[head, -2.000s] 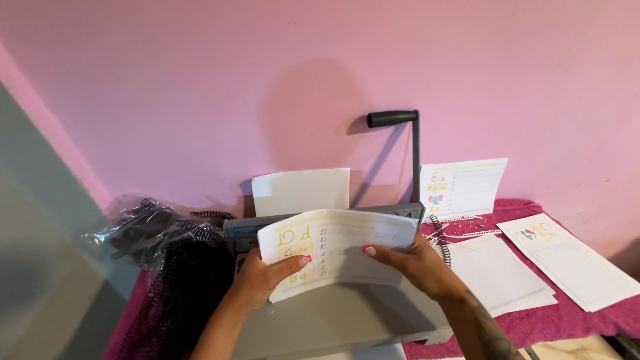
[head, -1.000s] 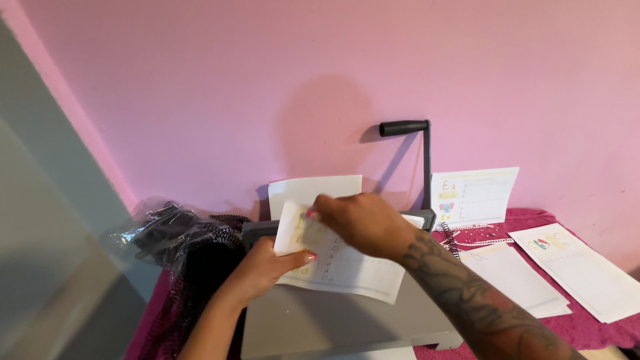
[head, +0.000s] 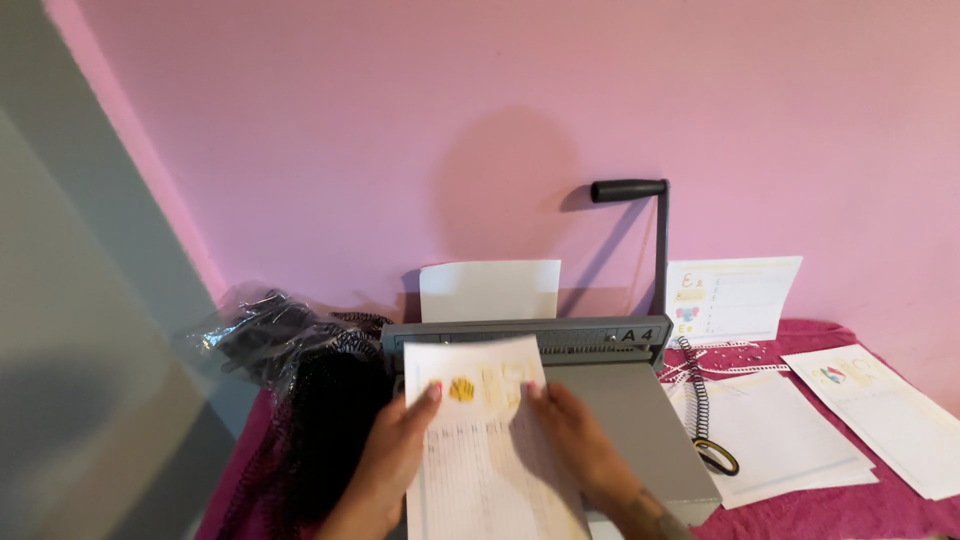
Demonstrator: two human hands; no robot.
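My left hand and my right hand hold a stack of printed worksheets by its two long sides, thumbs on top. The stack lies lengthwise, its short edge toward the slot of a grey binding machine; whether it touches the slot cannot be told. The machine's lever with a black handle stands upright at its right end. A blank white sheet stands behind the machine, against the wall.
Black spiral coils and a clear plastic bag lie at left. At right are a loose coil, a scissors handle, worksheet stacks on a magenta cloth, and a worksheet leaning on the pink wall.
The stack, held crosswise two seconds ago, is turned lengthwise. My right hand has moved from the stack's top edge down to its right side.
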